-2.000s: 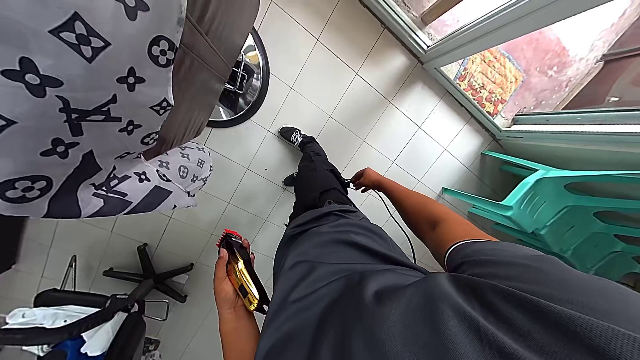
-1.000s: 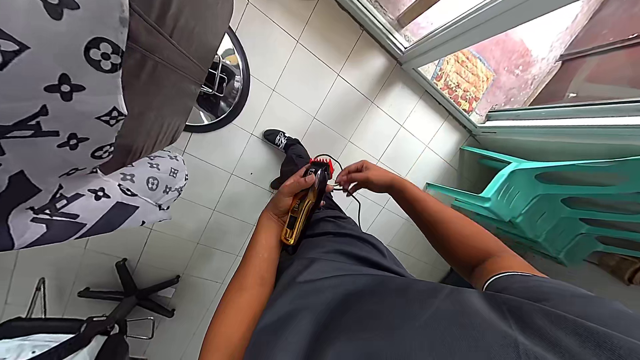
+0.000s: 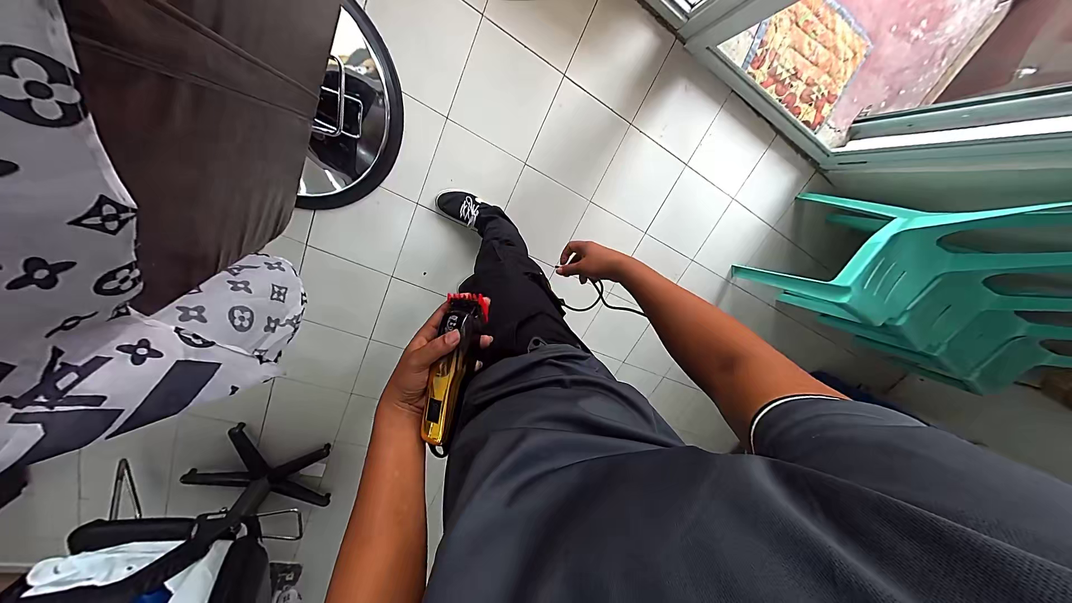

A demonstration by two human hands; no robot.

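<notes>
My left hand [image 3: 423, 360] is wrapped round a black and gold hair clipper [image 3: 452, 368] with a red guard comb [image 3: 469, 303] at its upper end. The clipper lies along the fingers, in front of my trouser leg. To the right, my right hand [image 3: 586, 261] pinches a thin black cord [image 3: 605, 300] between thumb and fingers. The cord curves below that hand and passes behind the forearm; its plug or tip is too small to make out. A gap separates the two hands.
At left, a person sits under a patterned white cape [image 3: 75, 226] above a round metal chair base [image 3: 352, 117]. A wheeled stool base [image 3: 260, 477] and a padded chair [image 3: 134, 532] stand lower left. Stacked green plastic chairs [image 3: 904, 276] are at right, beside a glass door frame [image 3: 754, 84].
A second ago my hands were close together at the clipper's guard end. Now they are apart: the left has moved down with the clipper, and the right holds the cord away from it.
</notes>
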